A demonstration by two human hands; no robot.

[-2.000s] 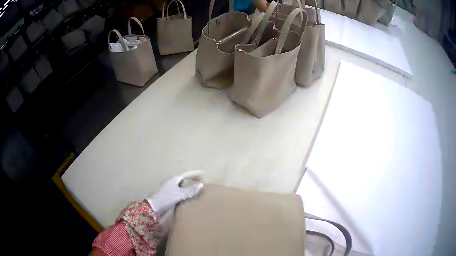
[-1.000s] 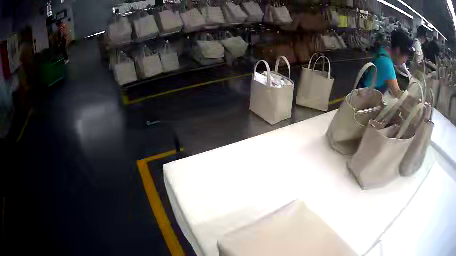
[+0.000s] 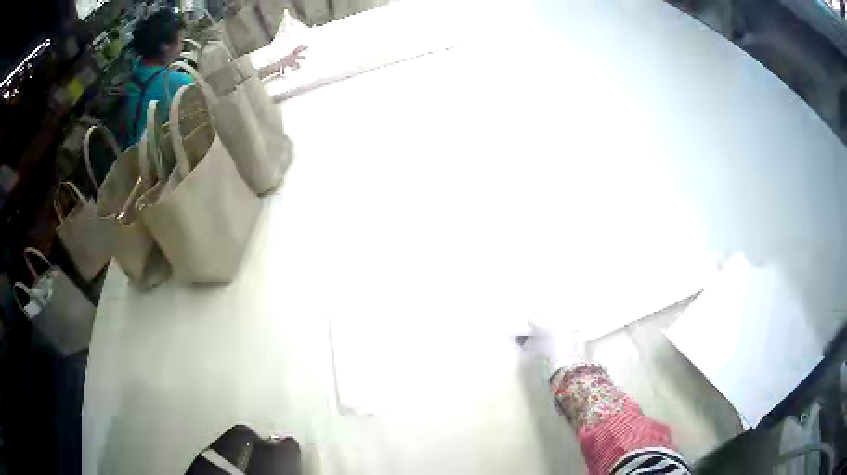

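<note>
My right hand (image 3: 550, 343), in a white glove with a floral and red-check sleeve cover, is at the near edge of the large white tissue sheet stack (image 3: 520, 204). Glare and blur hide its fingers, so I cannot tell whether it grips a sheet. My left hand is out of the picture. A dark, open-topped thing (image 3: 274, 455), perhaps the mouth of a tote bag, is cut off by the bottom edge at left.
Several beige tote bags (image 3: 209, 218) stand upright on the table (image 3: 186, 371) at left. A stuffed tote bag (image 3: 65, 320) stands lower, beyond the table. A smaller white paper stack (image 3: 752, 334) lies at right. A person (image 3: 153, 79) in blue-green works at the far left.
The view has swung right, so the standing bags now show at left. The flat beige bag seen earlier at the near edge no longer shows in that form. My right hand has come into view.
</note>
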